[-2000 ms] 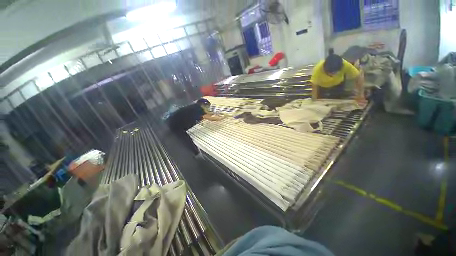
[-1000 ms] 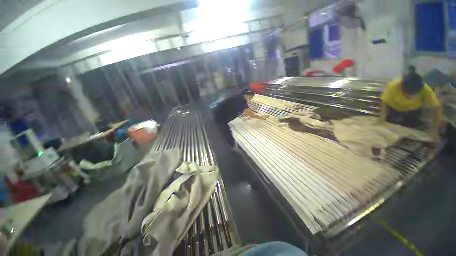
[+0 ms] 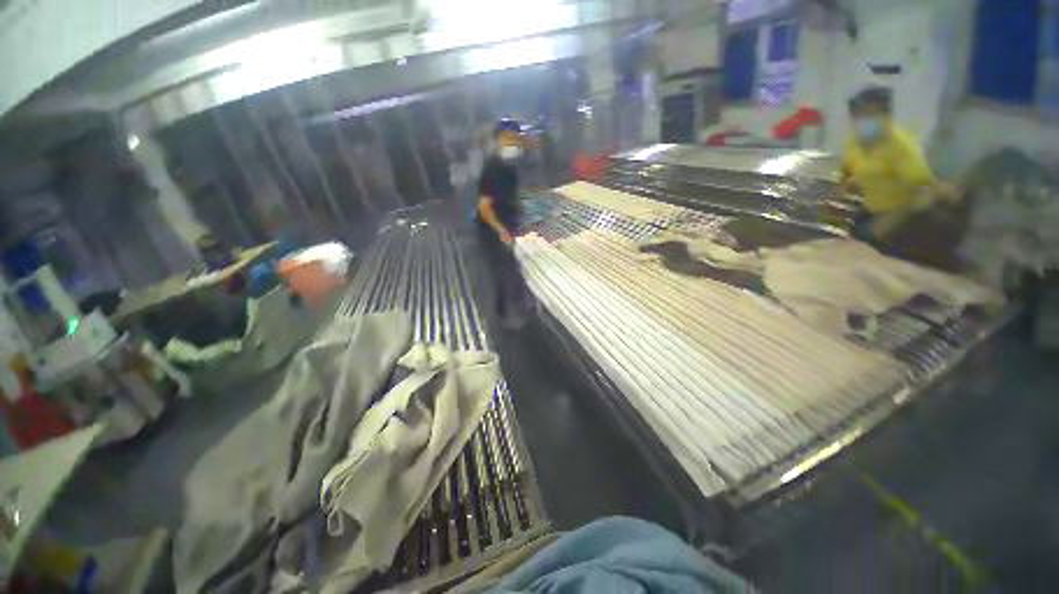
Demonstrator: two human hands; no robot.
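Note:
Neither of my hands shows in the picture. Light blue fabric [image 3: 621, 559] bulges up at the bottom edge, nearest to me; what holds it is out of view. Grey fabric pieces [image 3: 285, 435] hang over the near end of the narrow slatted metal table [image 3: 505, 464] at the left. A cream-beige fabric piece [image 3: 406, 447] lies crumpled beside them on the same table.
A wide slatted table to the right bears pale strips [image 3: 685, 360], beige fabric [image 3: 830, 279] and brown fabric [image 3: 726, 265]. A person in dark clothes [image 3: 499, 209] stands between the tables; another in yellow [image 3: 888, 168] stands behind the wide one. An orange bin [image 3: 314, 273] is at left.
The view has swung left, so the tables sit further right than at first. The person in dark clothes was bent over the wide table and now stands upright. The person in yellow has straightened up too.

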